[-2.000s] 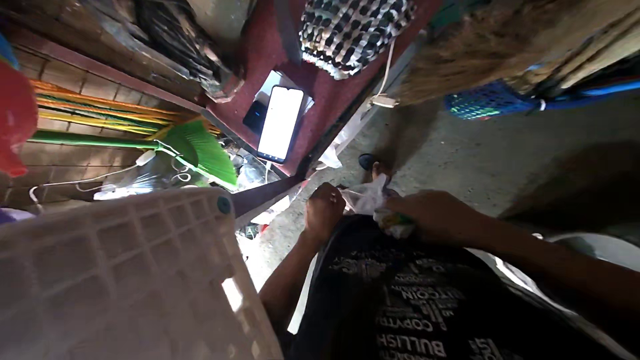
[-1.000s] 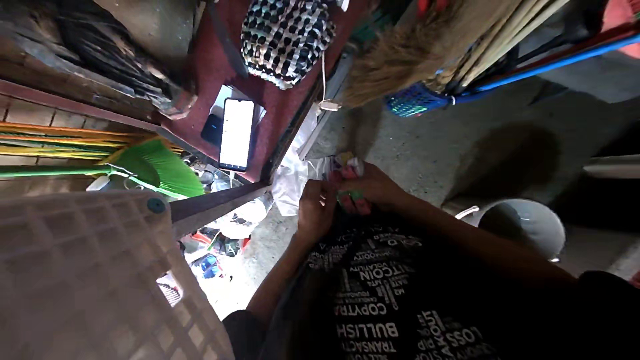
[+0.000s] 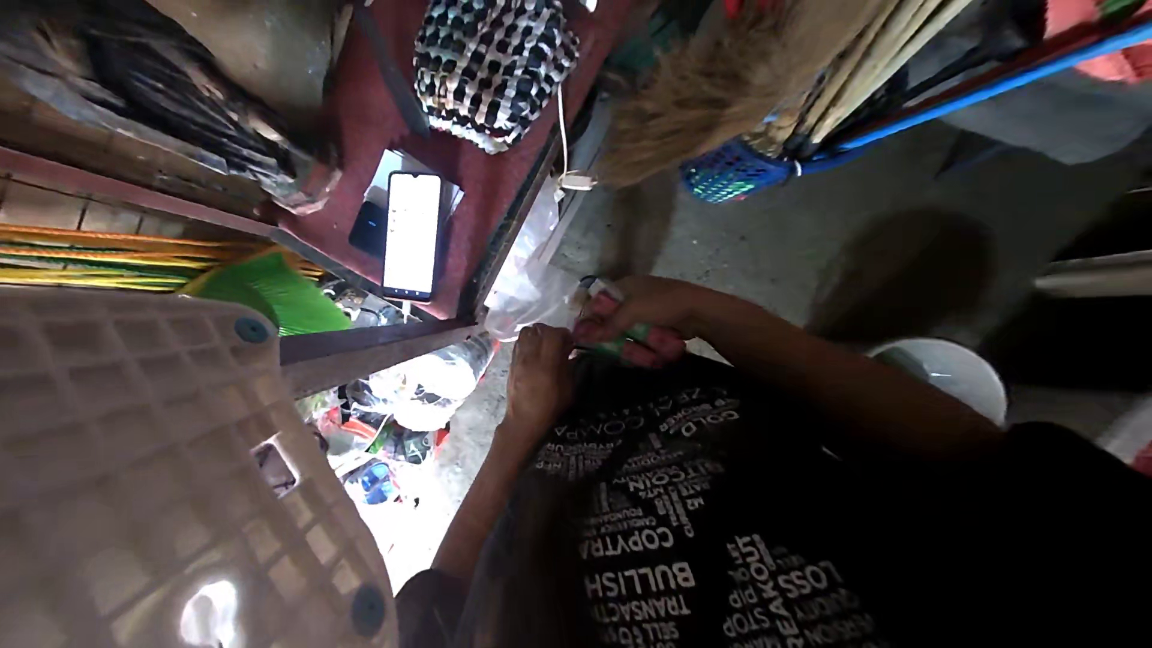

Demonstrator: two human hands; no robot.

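Note:
In the middle of the head view, my left hand (image 3: 538,369) has its fingers closed at the lower edge of a clear plastic bag (image 3: 526,301); the fingertips are too dark to show the grip clearly. Right beside it, my right hand (image 3: 652,306) is wrapped around a pink and green bundle (image 3: 641,344), whose exact kind I cannot tell. Both hands are close together in front of my black printed shirt. The bag bunches beside the table corner, above and left of the bundle.
A lit phone (image 3: 412,234) and a black and white woven item (image 3: 495,67) lie on the red table (image 3: 472,193). A plastic lattice chair or crate (image 3: 135,432) fills the lower left. Brooms (image 3: 720,99) are at the upper right, a white bucket (image 3: 976,373) at the right.
Two seconds ago, white plastic was bunched between my hands; now it shows beyond them, near the table corner. The pink and green bundle has come into sight in my right hand.

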